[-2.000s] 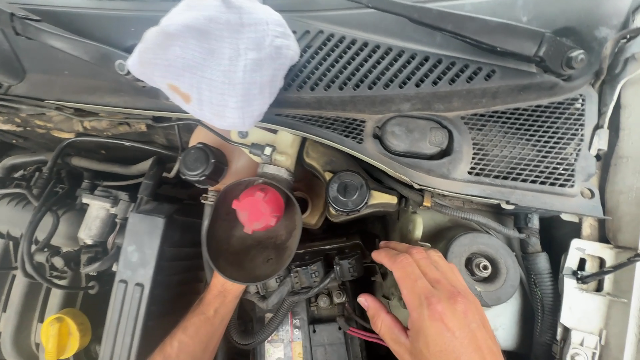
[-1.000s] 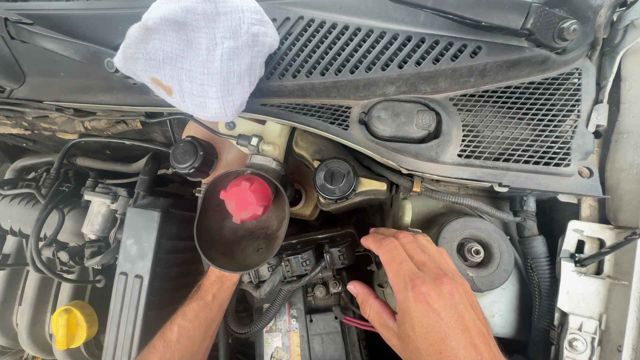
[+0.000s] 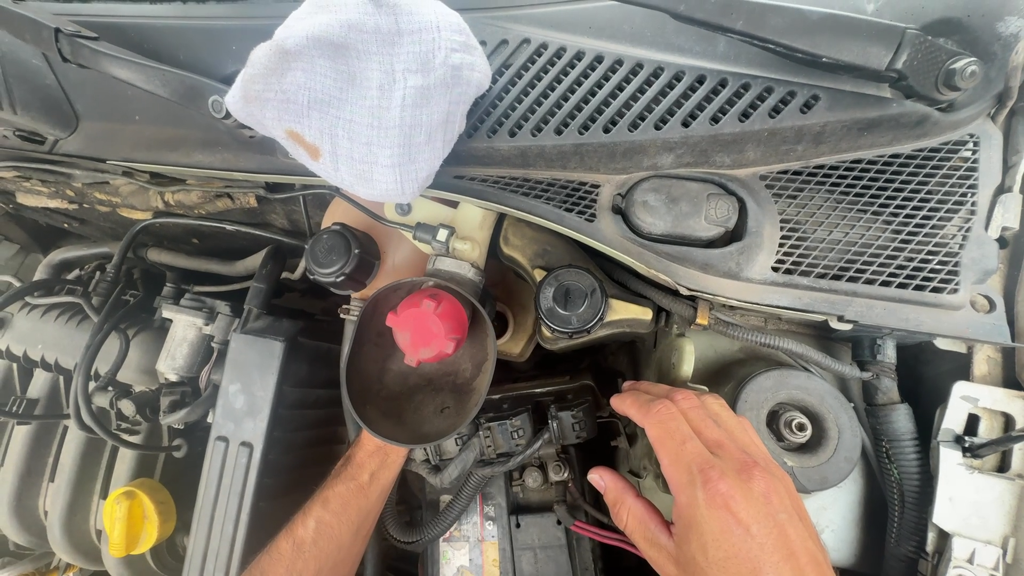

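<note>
My left forearm (image 3: 344,512) reaches up from the bottom edge to the underside of a black oval cup-like part (image 3: 400,408), which hides the left hand. A red lobed plastic cap (image 3: 428,326) lies inside that part. Over the right side of the car battery (image 3: 540,544) is my right hand (image 3: 704,464), back up, with thumb and fingers apart and nothing held; its fingertips are close to the black connectors and wiring (image 3: 570,424). Behind the cup stand a black reservoir cap (image 3: 342,258) and a second black round cap (image 3: 570,301) on a yellowed tank.
A white cloth (image 3: 368,96) with a brown stain lies on the black cowl panel (image 3: 640,148). The engine intake manifold (image 3: 48,432) and yellow oil filler cap (image 3: 138,516) are at left. A strut mount (image 3: 796,428) and corrugated hose (image 3: 900,472) are at right.
</note>
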